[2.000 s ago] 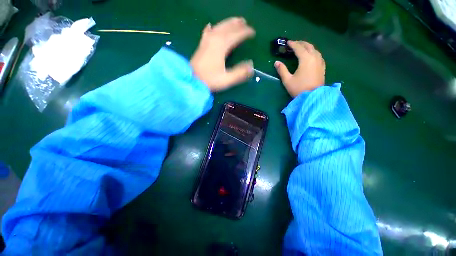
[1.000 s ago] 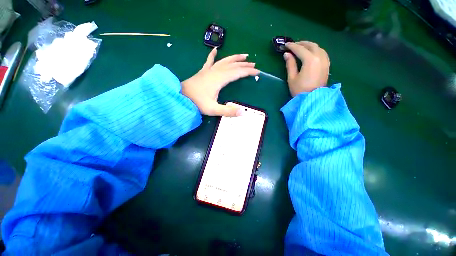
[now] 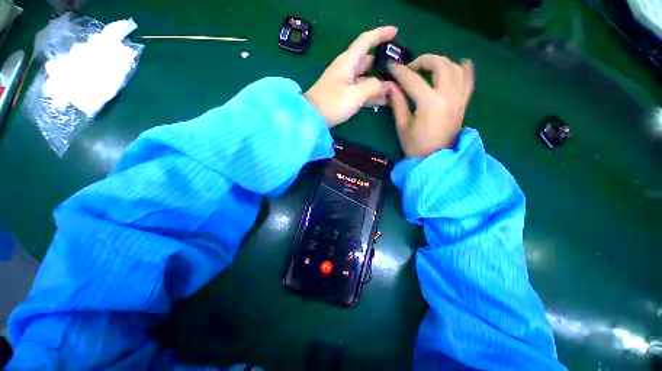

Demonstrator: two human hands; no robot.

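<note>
A small black square unit (image 3: 391, 56) with a whitish detail is between both hands at the upper centre. My left hand (image 3: 350, 81) has its fingers around the unit's left side. My right hand (image 3: 434, 100) has thumb and fingers on its right and lower side; fingers hide part of the unit. Below them the smartphone (image 3: 335, 224) lies face up, its dark screen showing a red call button. My left sleeve touches or overlaps its top left corner. Two similar black units lie on the bench, one at the upper left (image 3: 295, 35) and one at the right (image 3: 554, 132).
The glossy green bench (image 3: 610, 239) fills the view. A crinkled clear bag with white contents (image 3: 88, 71) lies at the left. A thin pale stick (image 3: 193, 38) and a white scrap (image 3: 244, 55) are at the upper left. A slim tool (image 3: 10, 78) is at the left edge.
My left hand has left the phone and moved up to the unit at my right hand. The phone screen went from white to a dark call screen. The loose units sit slightly further left.
</note>
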